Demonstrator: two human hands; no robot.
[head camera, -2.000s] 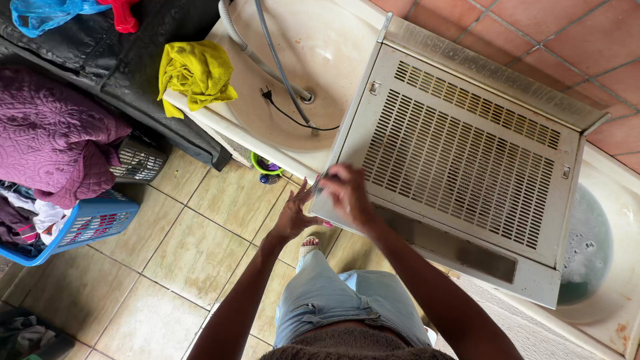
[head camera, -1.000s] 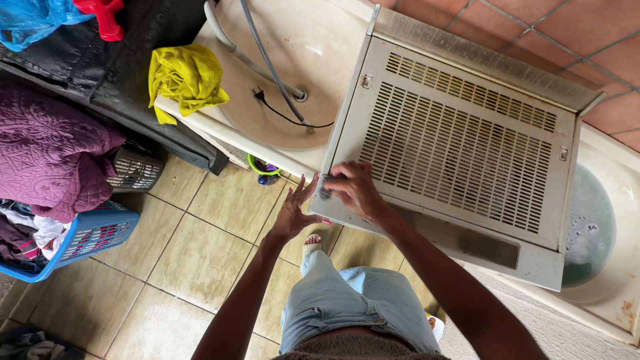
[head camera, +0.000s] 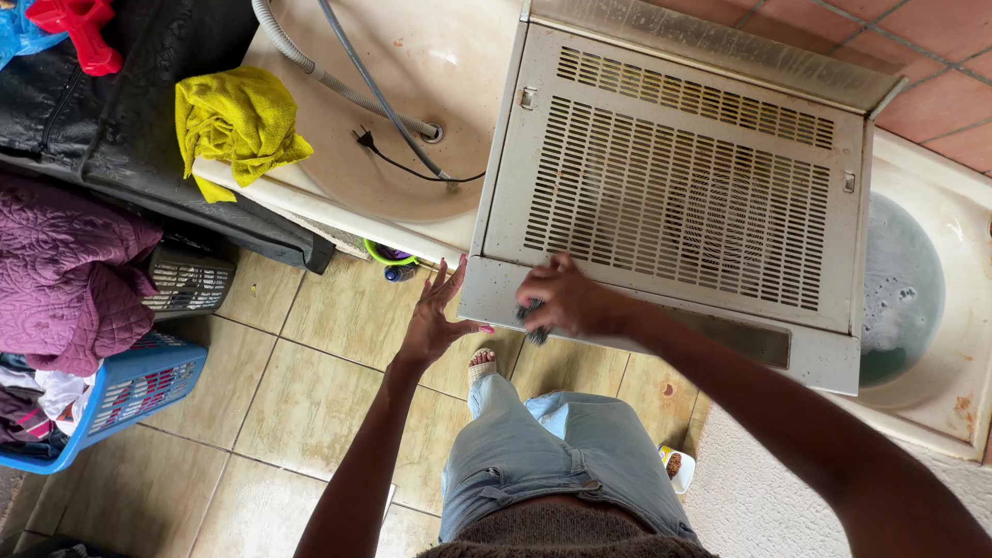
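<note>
A metal range hood with a slotted grille lies across a bathtub. Brown and yellowish stains show on its grille. My right hand grips a dark grey scouring pad, which lies against the hood's smooth front edge near its left corner. At that same corner is my left hand, fingers spread, its fingertips by the hood's side and front edge; it grips no object. A black power plug on a cord lies in the tub left of the hood.
A yellow cloth hangs over the tub's rim. Hoses run into the tub, and cloudy water stands at its right end. Laundry baskets are at left, beside a black padded cover. A green container sits below the tub edge.
My right hand with the pad has shifted along the hood's front edge, away from its left corner. My left hand stays at the corner.
</note>
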